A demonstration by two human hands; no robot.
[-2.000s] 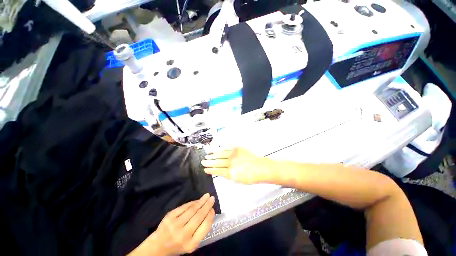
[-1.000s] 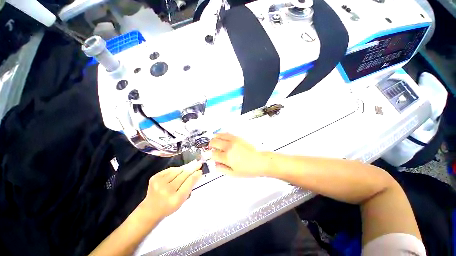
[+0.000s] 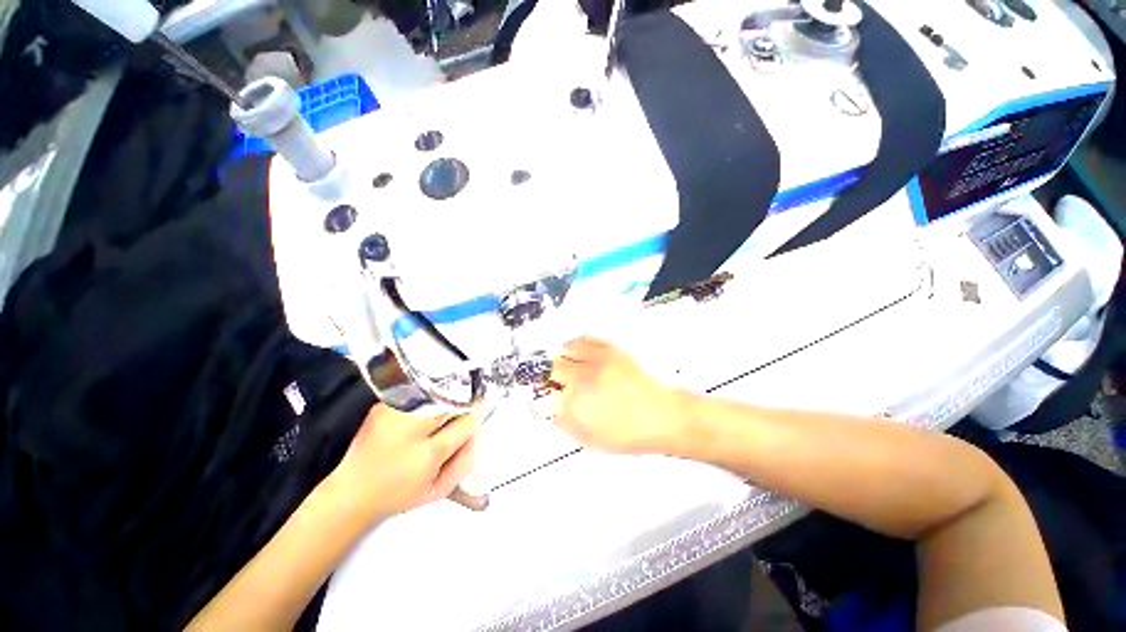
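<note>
The black garment (image 3: 161, 370) lies heaped left of the white sewing machine (image 3: 408, 222), with a small pale printed mark on it. My left hand (image 3: 405, 459) is just left of and below the needle area, fingers bent at the garment's edge; what its fingertips hold is hidden. A small dark tip shows under this hand. My right hand (image 3: 611, 398) is right of the presser foot and needle (image 3: 525, 370), its fingertips close against them; I cannot tell if it holds anything.
Two wide black bands (image 3: 710, 136) drape over the machine head. Thread snips (image 3: 706, 290) lie on the bed behind my right hand. A blue basket (image 3: 340, 101) is behind the machine's left end. The control panel (image 3: 1015, 154) is at the right. A ruler (image 3: 692, 533) runs along the front edge.
The garment edge that lay flat under both hands has gone from the bed's front. My left hand moved up to the needle, then slightly left. My right hand stays by the needle. The view shifted.
</note>
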